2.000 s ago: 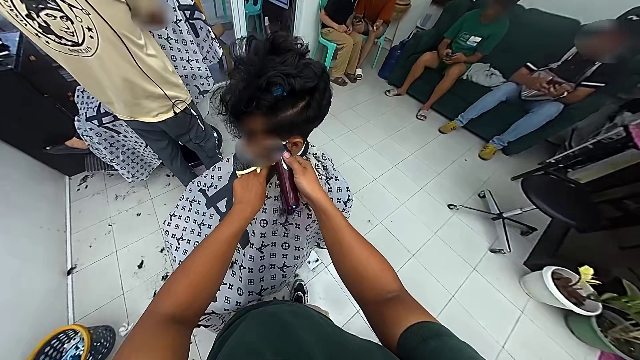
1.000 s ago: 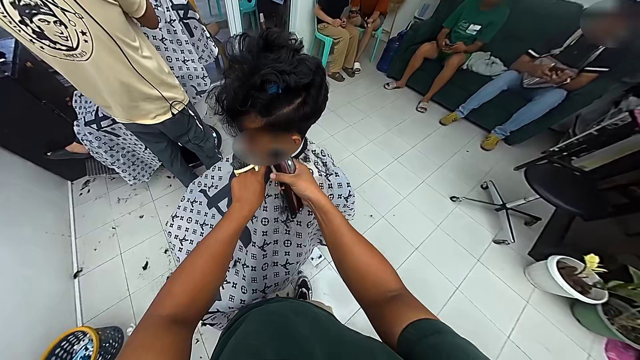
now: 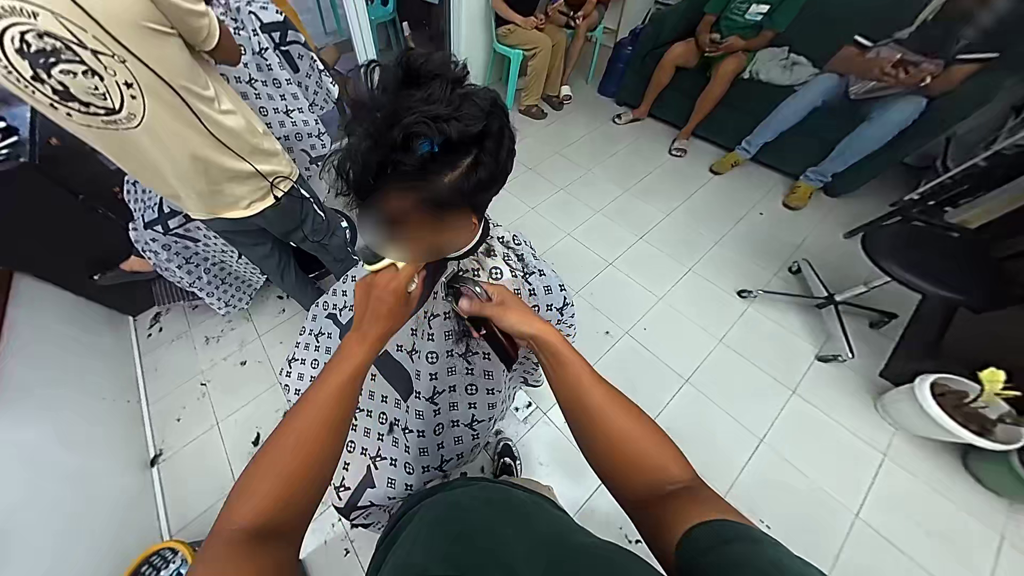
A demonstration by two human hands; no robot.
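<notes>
A seated person with dark curly hair point(image 3: 428, 136) faces me, wrapped in a white patterned barber cape point(image 3: 432, 376). A blue hair clip point(image 3: 426, 146) shows in the hair. My right hand point(image 3: 508, 312) grips a dark red hair clipper point(image 3: 496, 342) in front of the cape, below the chin and neck band. Just beside it, my left hand point(image 3: 390, 296) is closed on a pale yellow object point(image 3: 382, 264), perhaps a comb or brush handle, near the lower face. Most of that object is hidden. Loose hair lies on the cape's shoulder.
A co-worker in a beige shirt point(image 3: 184, 104) stands at left beside another caped person. Several people sit along the back, some on a dark green sofa point(image 3: 808, 120). At right are a wheeled stool base point(image 3: 836, 300) and a potted plant point(image 3: 936, 408). Hair clippings dot the tiled floor point(image 3: 712, 384).
My right hand and the clipper have moved from beside the jaw down to the front of the cape. My left hand stays near the lower face.
</notes>
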